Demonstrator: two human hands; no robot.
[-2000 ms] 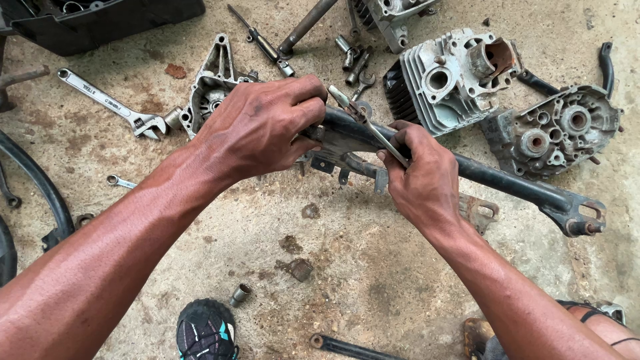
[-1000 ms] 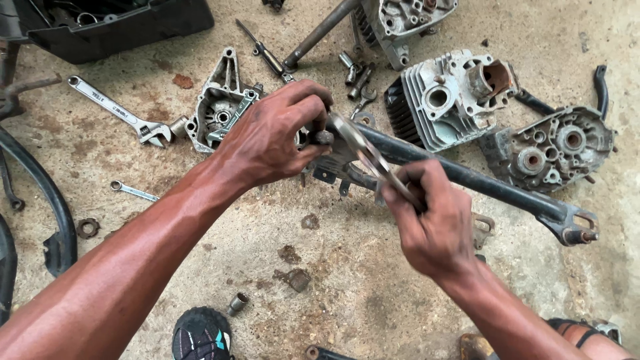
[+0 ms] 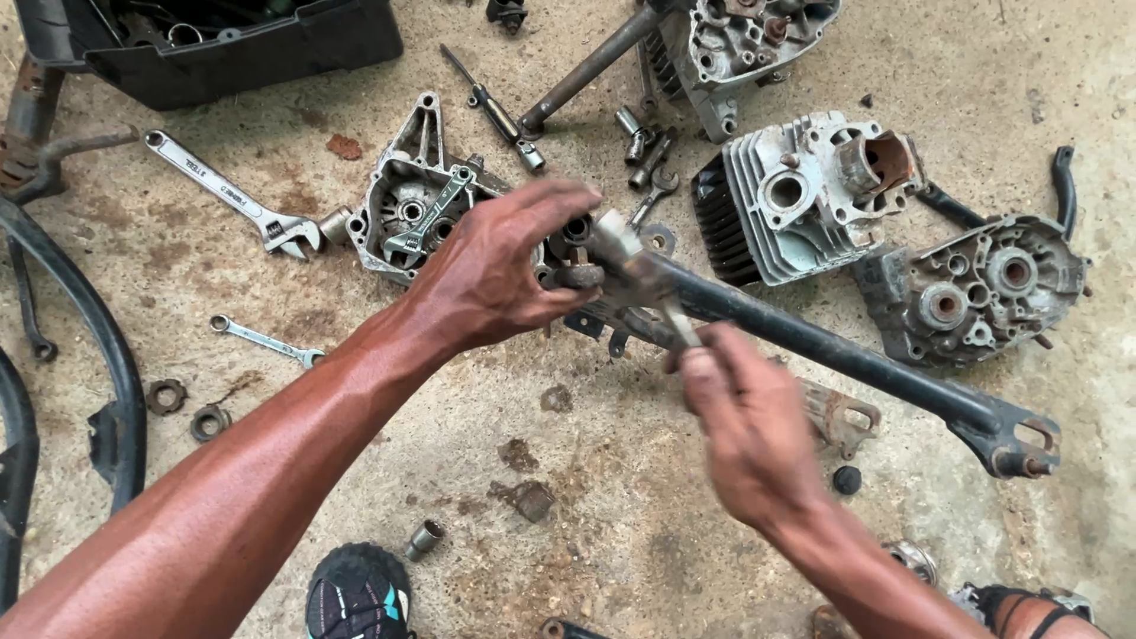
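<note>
My left hand (image 3: 506,266) grips the near end of a black tubular metal swingarm (image 3: 825,351), its thumb and fingers around a rusty bolt (image 3: 579,273) there. In my right hand (image 3: 745,417) is a metal wrench (image 3: 652,280), blurred, its upper end close to the swingarm's end and my left fingertips. Whether the wrench touches the bolt cannot be told. Behind my left hand lies an open engine casing half (image 3: 382,191) with a small adjustable wrench (image 3: 430,216) on it.
A finned cylinder (image 3: 790,209) and another engine casing (image 3: 972,293) lie at right. At left are a large adjustable wrench (image 3: 231,191), a combination wrench (image 3: 262,339) and curved black tubes (image 3: 111,355). A black toolbox (image 3: 257,53) stands top left; a socket (image 3: 424,540) lies near my shoe (image 3: 359,593).
The wrench in my right hand has swung to a different angle, and my right hand has moved lower, away from my left. My left hand stays at the swingarm's end.
</note>
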